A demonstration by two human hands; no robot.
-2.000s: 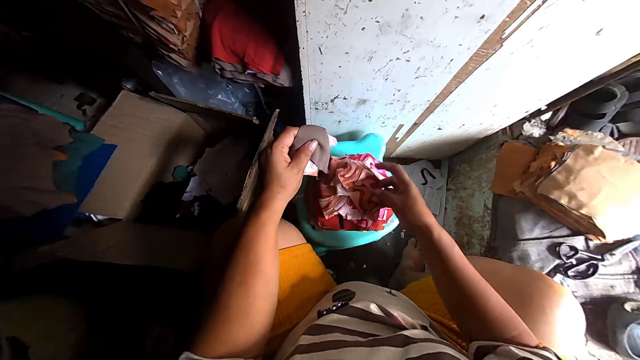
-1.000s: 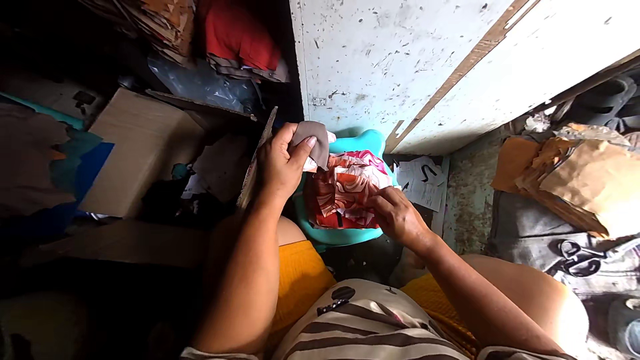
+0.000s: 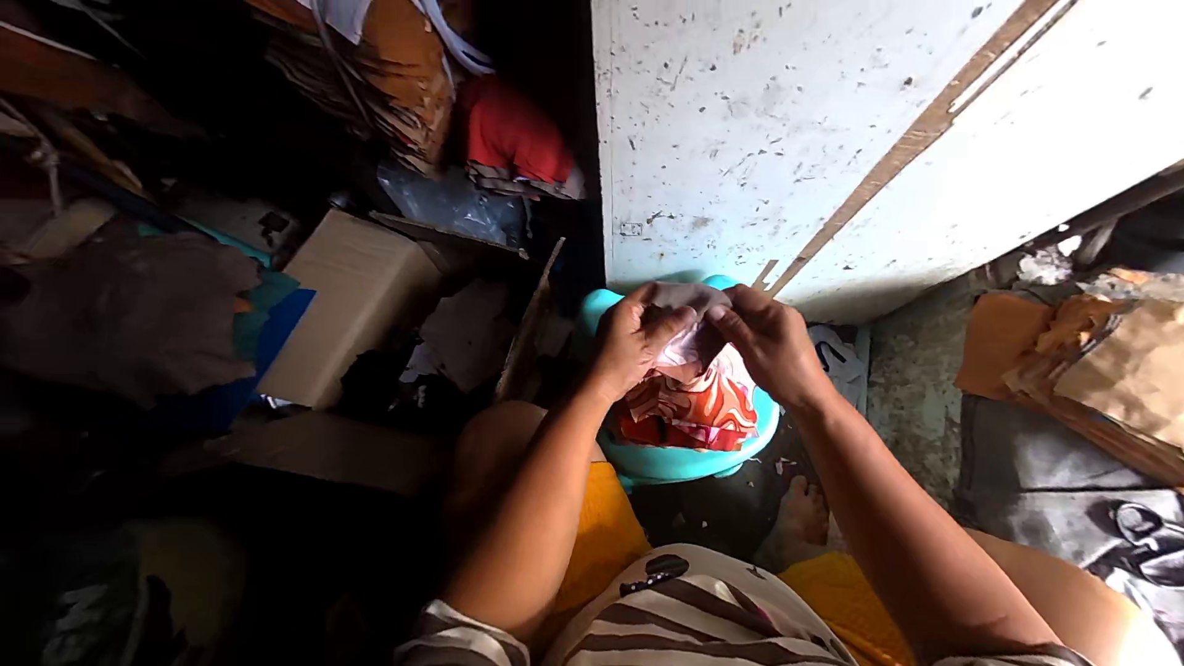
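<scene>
Both my hands hold a small grey-brown piece of fabric (image 3: 689, 296) above a turquoise plastic stool or tub (image 3: 675, 465). My left hand (image 3: 638, 338) pinches its left side between thumb and fingers. At its right edge, my right hand (image 3: 763, 342) grips it with thumb and fingertips. A pale pink layer (image 3: 683, 344) shows just under the grey-brown piece. Below them, a heap of red, orange and white patterned cloth (image 3: 689, 407) rests on the turquoise plastic. My fingers hide part of the grey-brown piece.
Ahead stands a white scuffed panel (image 3: 740, 139). An open cardboard box (image 3: 342, 296) is at the left, with red folded cloth (image 3: 518, 134) beyond it. At the right lie stacked brown pieces (image 3: 1110, 370) and black-handled scissors (image 3: 1142, 532).
My right hand has left the patterned cloth and moved up to the grey-brown piece, taking hold of it beside my left hand, which held it in both earlier frames.
</scene>
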